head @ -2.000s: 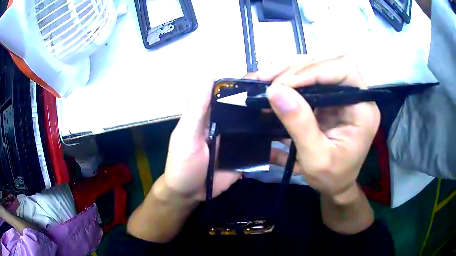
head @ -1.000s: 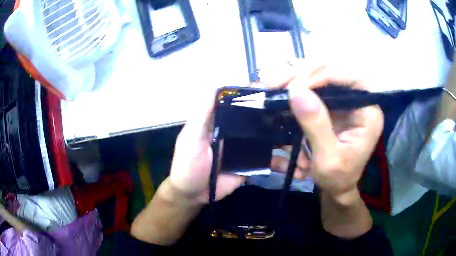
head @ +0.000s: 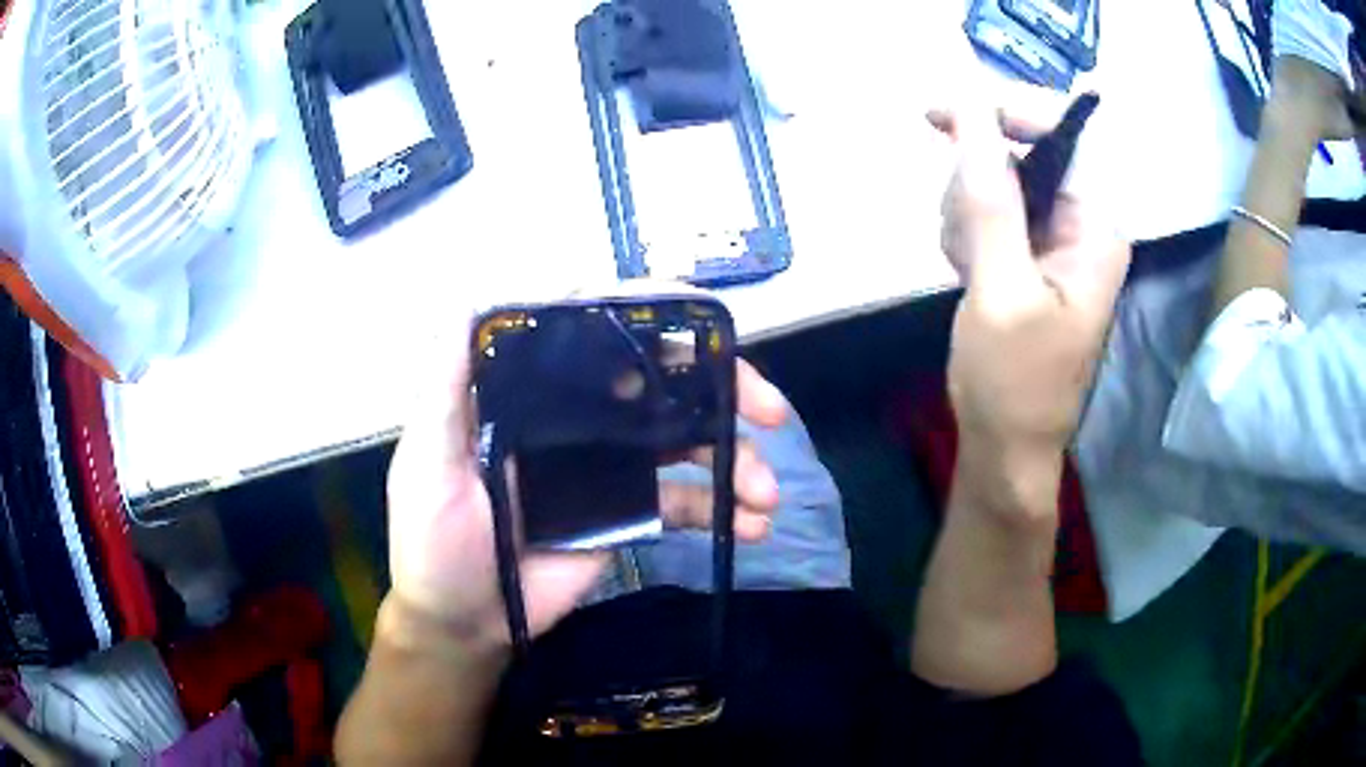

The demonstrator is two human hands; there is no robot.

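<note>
A black phone middle frame (head: 599,352) is held above the lap, with gold patches at both ends, a round hole and a pale spot in its upper plate. A dark sheet (head: 589,492) with a shiny lower edge covers part of its window. My left hand (head: 450,517) grips the frame from the left and behind, its fingertips showing at the right side. My right hand (head: 1023,285) is away from the frame, over the bench's front edge, holding the black tweezers (head: 1056,158). The tweezers' pale tip is not visible.
Two black frames lie on the white bench (head: 861,225), one at left (head: 378,113) and one at centre (head: 682,135). Stacked frames (head: 1037,33) lie at the back right. A white fan (head: 135,150) stands at left. Another person's arm (head: 1273,195) is at right.
My right hand has moved off the frame to the right with the tweezers. The view has shifted, so the held frame sits farther left. The frame's upper right end is now uncovered.
</note>
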